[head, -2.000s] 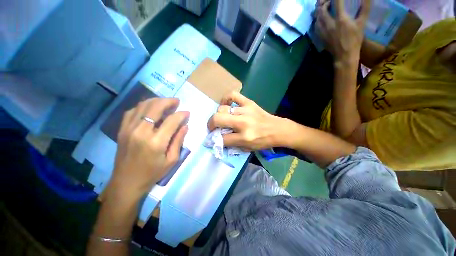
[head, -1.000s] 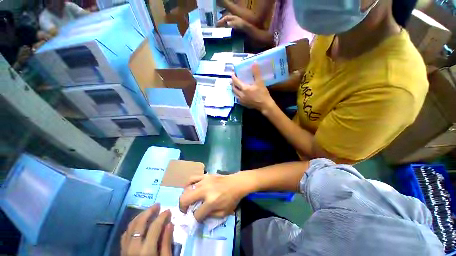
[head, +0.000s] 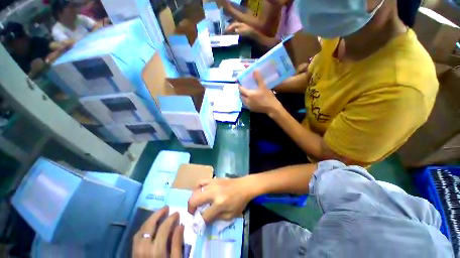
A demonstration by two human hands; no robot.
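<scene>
The flat box (head: 160, 176), light blue and white with a dark printed picture, lies on the green bench at the bottom centre, its near end cut off by the frame. Its plain brown flap (head: 191, 176) shows beside my right hand. My right hand (head: 222, 200) pinches a crumpled white cloth (head: 200, 220) against the printed surface. My left hand (head: 160, 237) rests on the box to the left of it, fingers slightly apart, its lower part cut off by the bottom edge.
Opened boxes (head: 70, 201) stand at left. Stacked boxes (head: 113, 75) and an open-top box (head: 189, 121) stand ahead. A person in yellow (head: 378, 95) holds a box (head: 267, 65) on the right, behind loose flat pieces (head: 222, 101). A blue crate (head: 431, 186) is at far right.
The head view has swung up, bringing the stacked boxes and neighbour into sight. The neighbour's box has turned slightly. My right hand still holds the cloth on the box.
</scene>
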